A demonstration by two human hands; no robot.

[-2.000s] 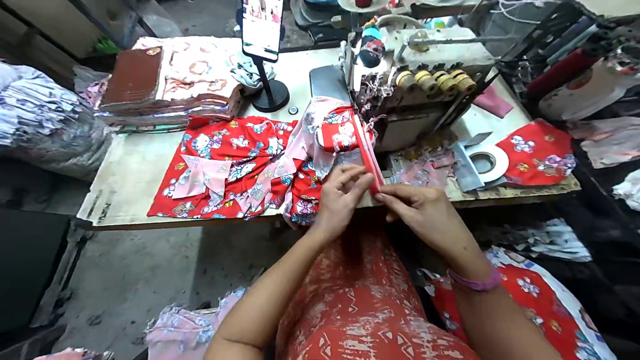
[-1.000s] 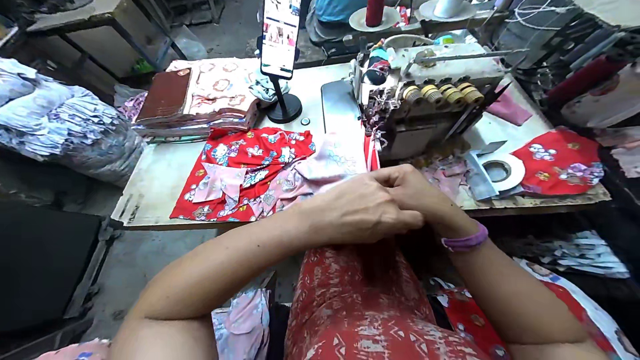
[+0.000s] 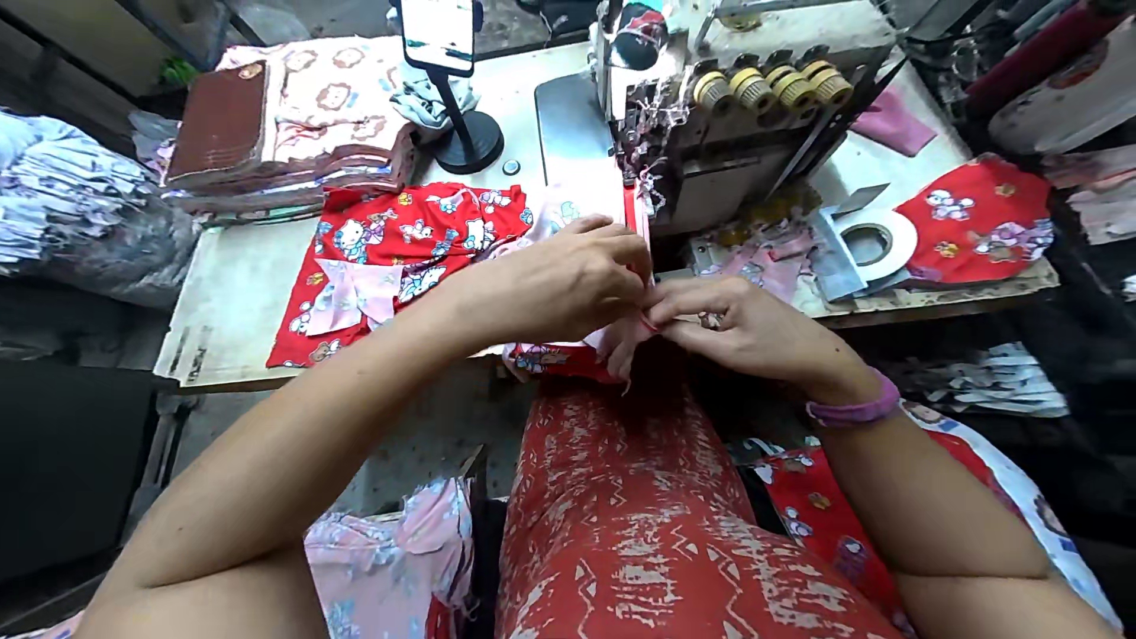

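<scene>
My left hand (image 3: 568,284) pinches pink and red fabric at the table's front edge, just before the overlock sewing machine (image 3: 728,151). Touching the same edge, my right hand (image 3: 745,324) holds the fabric with thumb and forefinger, a purple band round its wrist. A narrow red strip (image 3: 633,213) runs from the presser foot area down to my fingers. Red printed fabric (image 3: 399,235) lies left of the machine with a pink piece (image 3: 355,293) on top. My left hand hides part of the cloth.
Folded fabric (image 3: 342,106) with a brown piece (image 3: 217,120) is stacked at back left. A phone on a stand (image 3: 469,142) is behind the cloth. Right of the machine are a roll of white tape (image 3: 896,240) in a metal holder and a red printed piece (image 3: 985,222).
My left hand has moved across in front of the machine since the first frame, then drawn slightly back left from my right hand. The red strip, earlier held up between both hands, now lies lower along the machine.
</scene>
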